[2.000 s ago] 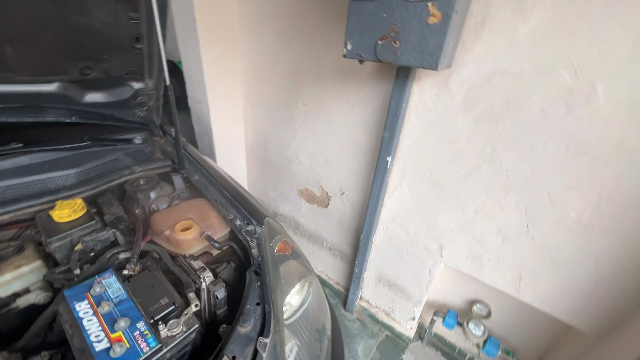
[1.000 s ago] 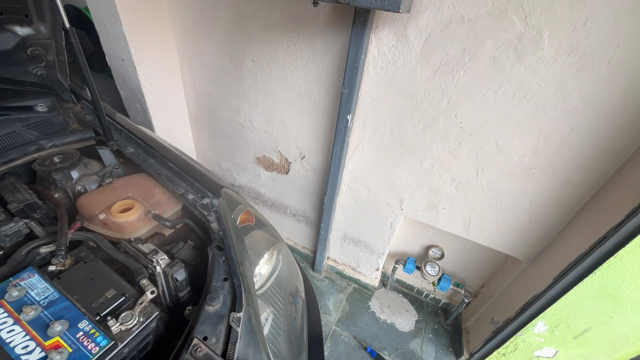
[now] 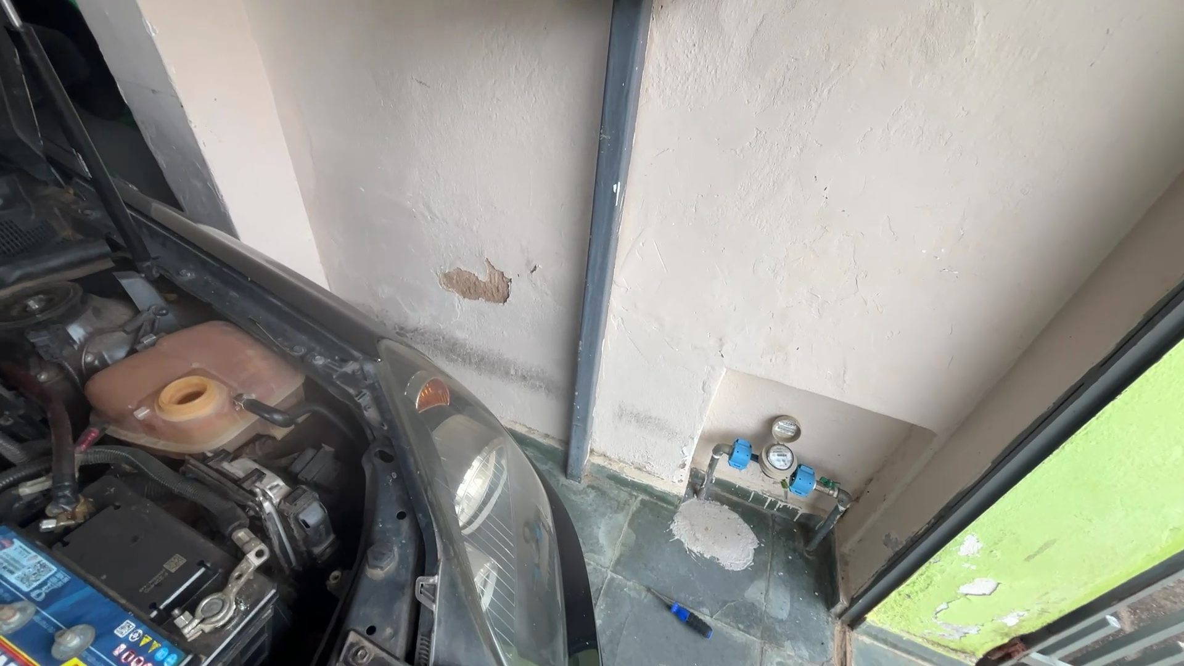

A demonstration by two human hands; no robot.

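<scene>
Neither of my hands is in the head view. At the lower left lies the car's open engine bay. It holds a blue Kondor car battery (image 3: pixel 65 601) with a clamp (image 3: pixel 217 606) on its near right terminal post. Behind the battery sits a pinkish-brown plastic coolant reservoir (image 3: pixel 199 384), its yellowish filler neck (image 3: pixel 187 398) uncapped. The car's headlight (image 3: pixel 481 499) borders the bay on the right. A small tool with a blue and black handle (image 3: pixel 692 621), perhaps a screwdriver, rests on the dark stone floor tiles beyond the headlight.
A grey metal post (image 3: pixel 606 231) runs down the plastered wall (image 3: pixel 786 185). In a low wall recess stands a water meter (image 3: pixel 778 459) with blue fittings, near a whitish round patch (image 3: pixel 714 534) on the floor. A green wall (image 3: pixel 1064 518) and metal bars (image 3: pixel 1101 629) are at right.
The view has swung right and down, bringing in the floor, the whole water meter and the green wall. No hand shows in any frame.
</scene>
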